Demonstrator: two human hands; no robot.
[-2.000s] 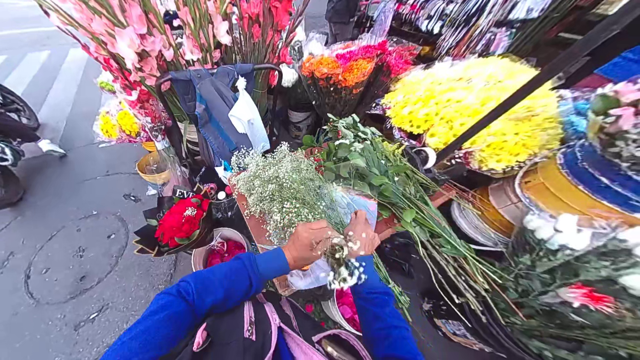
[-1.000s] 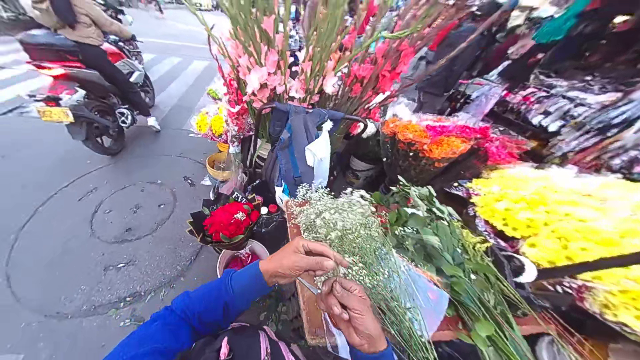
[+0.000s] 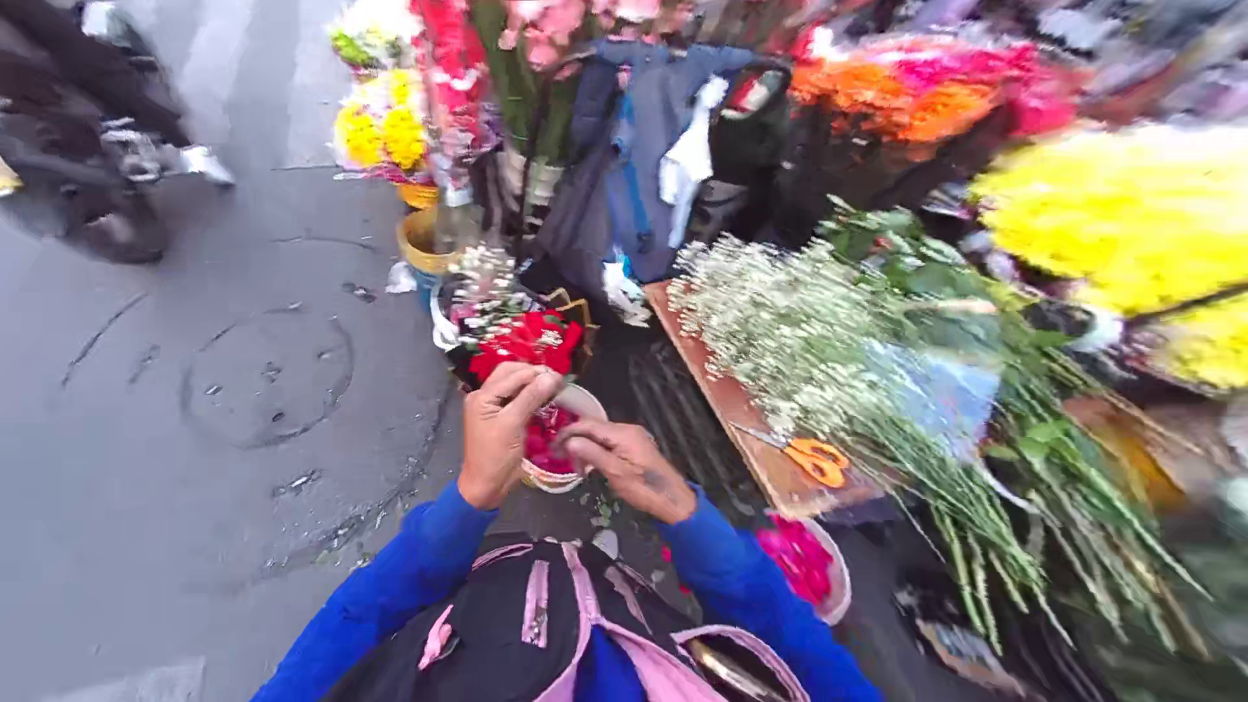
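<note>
My left hand pinches a small sprig of white baby's breath, whose blossoms stand above the fingers. Beside it, my right hand has thumb and fingers drawn together over a bucket of magenta petals; blur hides whether a stem is between them. Just beyond the hands is a bouquet of red flowers in dark wrapping. To the right, a large bunch of baby's breath lies on a wooden board, with orange-handled scissors near the board's front edge.
Leafy green stems lie right of the board. A second petal bucket stands below it. Behind are a blue-grey backpack, orange blooms and yellow flowers. At the left, a motorcycle with a rider is on the road.
Both hands have moved left, off the baby's breath bunch to near the red bouquet, with a sprig in my left hand. The orange-handled scissors now show on the board. The view has swung.
</note>
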